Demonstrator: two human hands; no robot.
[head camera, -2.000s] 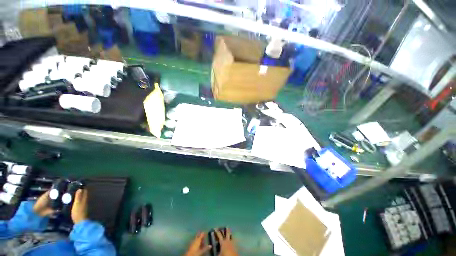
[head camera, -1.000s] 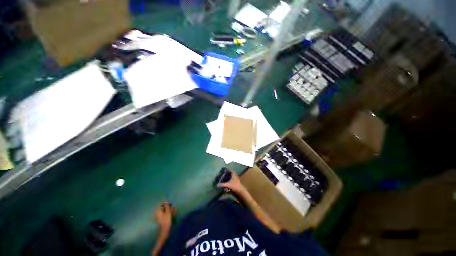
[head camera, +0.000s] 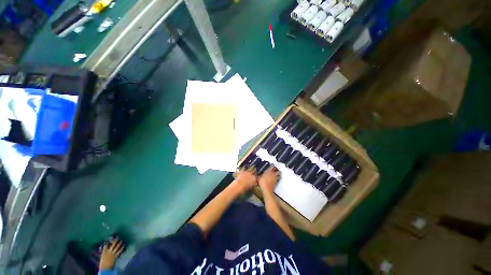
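An open brown carton (head camera: pixel 362 188) stands beside the bench, holding rows of black device units (head camera: pixel 309 142) with white bands between them. A white sheet (head camera: pixel 299 193) lies inside at its near side. My left hand (head camera: pixel 247 179) and my right hand (head camera: pixel 269 178) are close together at the carton's left corner. Their fingers touch black units at the near end of the rows; whether they grip one is hidden. A tan cardboard pad (head camera: pixel 214 129) lies on loose white sheets (head camera: pixel 250 110) on the bench, left of the carton.
Another person's hand (head camera: pixel 111 251) with a blue sleeve is at the lower left, near dark objects. A metal post (head camera: pixel 207 37) stands behind the sheets. A blue bin (head camera: pixel 55 123) is at the left. White units (head camera: pixel 325 19) lie at the bench's far end. Closed cartons (head camera: pixel 439 80) stand at the right.
The view has swung right towards the carton. My right hand has moved from the bench edge, where it held a black unit, into the carton. My left hand has joined it there.
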